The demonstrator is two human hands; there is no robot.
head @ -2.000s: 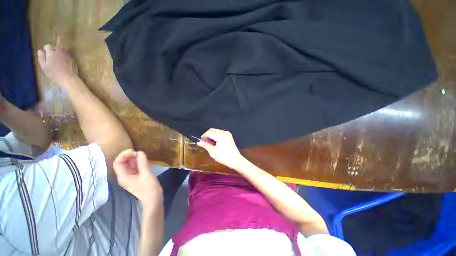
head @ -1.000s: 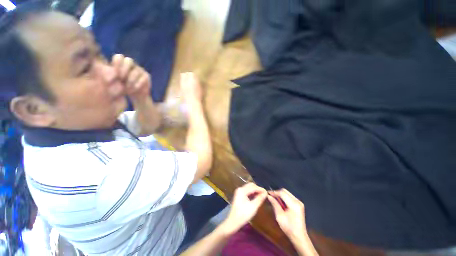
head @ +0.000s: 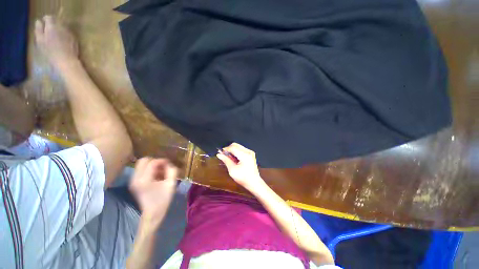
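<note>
A large black garment [head: 294, 89] lies spread on the table, its lower edge curving past my hands. My right hand [head: 240, 164] is at that edge, closed around small snips [head: 228, 155] with a reddish handle, mostly hidden by the fingers. A thin pale line, perhaps thread, runs across the wood left of the snips. My left hand [head: 154, 184] is raised left of the garment, off the cloth, apart from my right hand. Its fingers are curled and blurred; whether they pinch a thread cannot be told.
The brown wooden table [head: 346, 181] has a joint line and a yellow front edge. A seated person in a striped shirt [head: 52, 184] is close at left, one forearm on the table. Dark navy cloth [head: 12, 42] lies at far left. A blue plastic object [head: 444, 249] with dark cloth is below right.
The view swung left to the seated person, then back down to the garment. My hands were close together one second ago; now my left hand is away to the left. The snips remain in my right hand.
</note>
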